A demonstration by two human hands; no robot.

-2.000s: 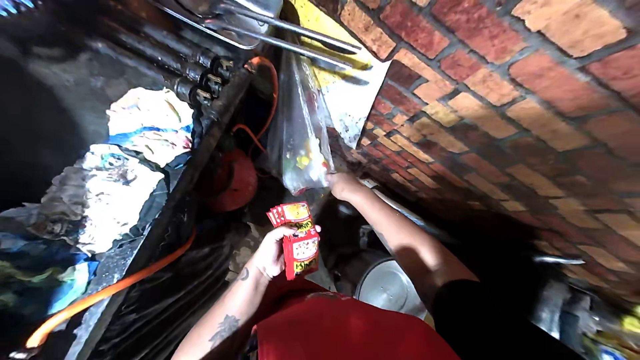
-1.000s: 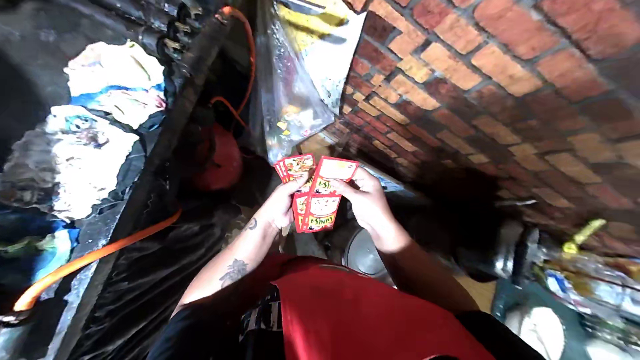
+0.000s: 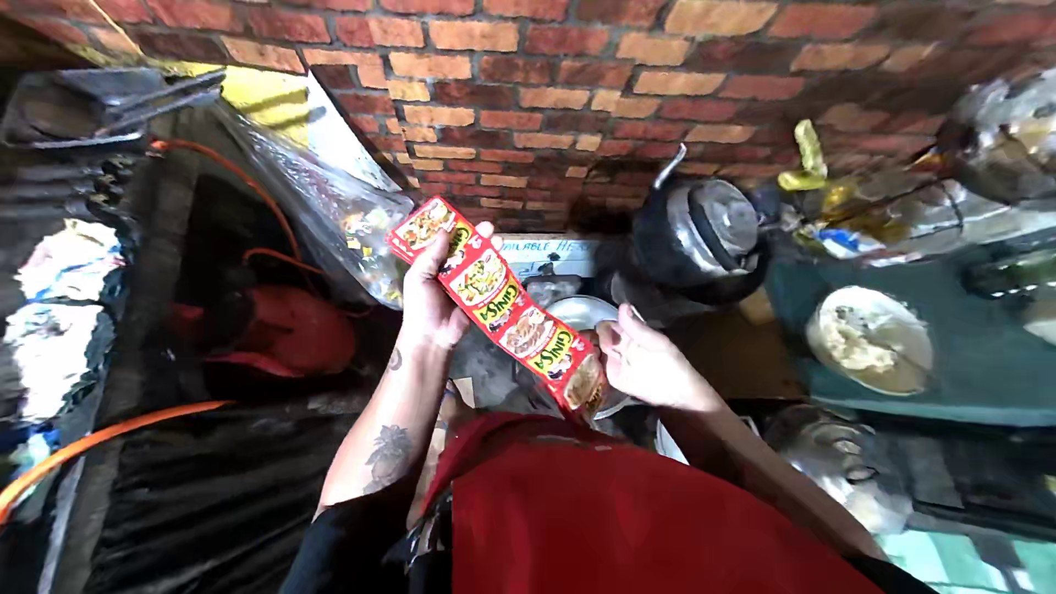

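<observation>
A strip of joined red seasoning sachets (image 3: 506, 304) stretches diagonally between my hands, in front of my red apron. My left hand (image 3: 437, 289) grips its upper end, with the thumb on top of the sachets. At the lower end, the fingers of my right hand (image 3: 631, 355) pinch the strip's edge; the last sachet bends downward there. A clear plastic bag (image 3: 363, 231) with small colourful packets inside hangs just beyond my left hand. Below the strip, a round metal lid or pan (image 3: 582, 312) is partly hidden.
A brick wall (image 3: 553, 99) rises ahead. A dark kettle-like pot (image 3: 714, 223) stands at the right, near a bowl of pale food (image 3: 870, 340) on a green table (image 3: 973, 330). An orange hose (image 3: 107, 437) and a red gas cylinder or container (image 3: 289, 330) are at the left.
The sachets, earlier folded together in my hands, are now spread into a long strip. My right hand has moved away from my left, and the view has turned.
</observation>
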